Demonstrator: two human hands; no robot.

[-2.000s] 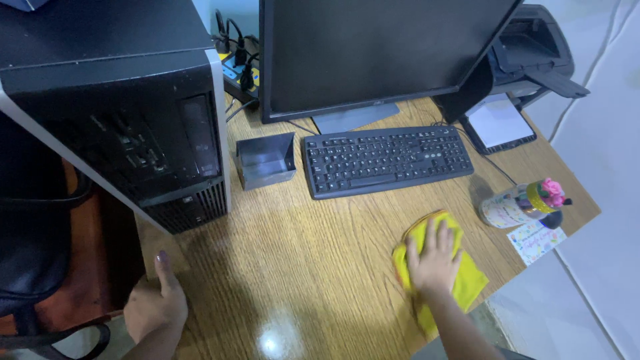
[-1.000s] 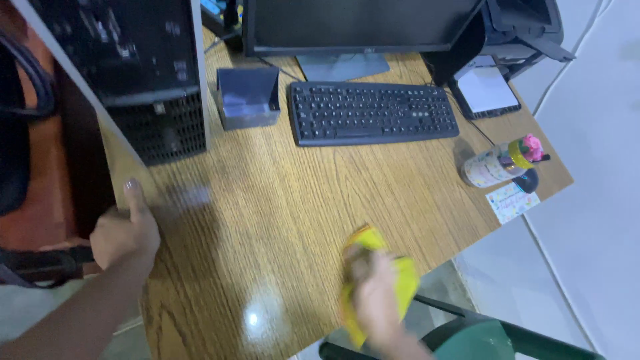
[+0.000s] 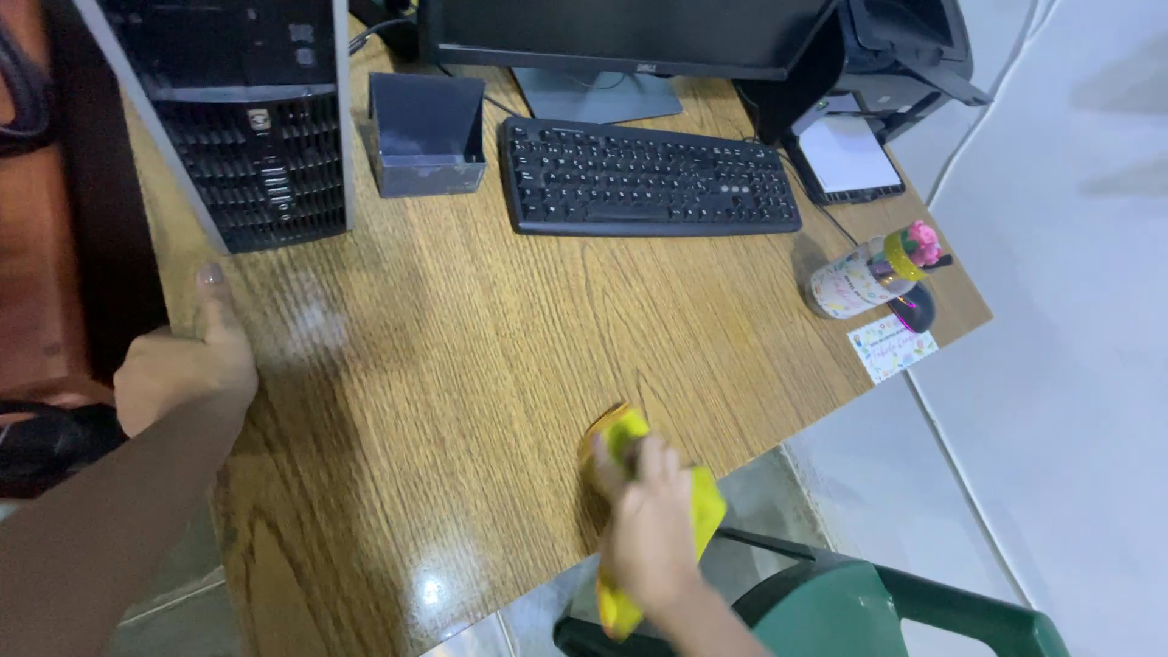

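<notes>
My right hand (image 3: 648, 520) presses a bunched yellow cloth (image 3: 707, 511) with an orange edge onto the wooden desk (image 3: 511, 365), close to its front edge; the hand is blurred and covers part of the cloth. My left hand (image 3: 192, 365) grips the left edge of the desk, its thumb on top pointing toward the computer tower (image 3: 260, 164) and its other fingers curled at the side. A black keyboard (image 3: 652, 178) lies below the monitor (image 3: 620, 32), and a dark open holder (image 3: 427, 137) stands between keyboard and tower.
At the right are a decorated pen jar (image 3: 853, 278) with a pink flower, a dark computer mouse (image 3: 914, 307), a printed card (image 3: 892, 349), a notepad (image 3: 844, 155) and a black printer (image 3: 903, 55). A green plastic chair (image 3: 830, 611) stands by the front edge. Cables run behind the keyboard.
My right hand and the yellow cloth have moved over the desk, from below the keyboard's right part toward the left and the front edge. My left hand stays at the left edge. The view has shifted.
</notes>
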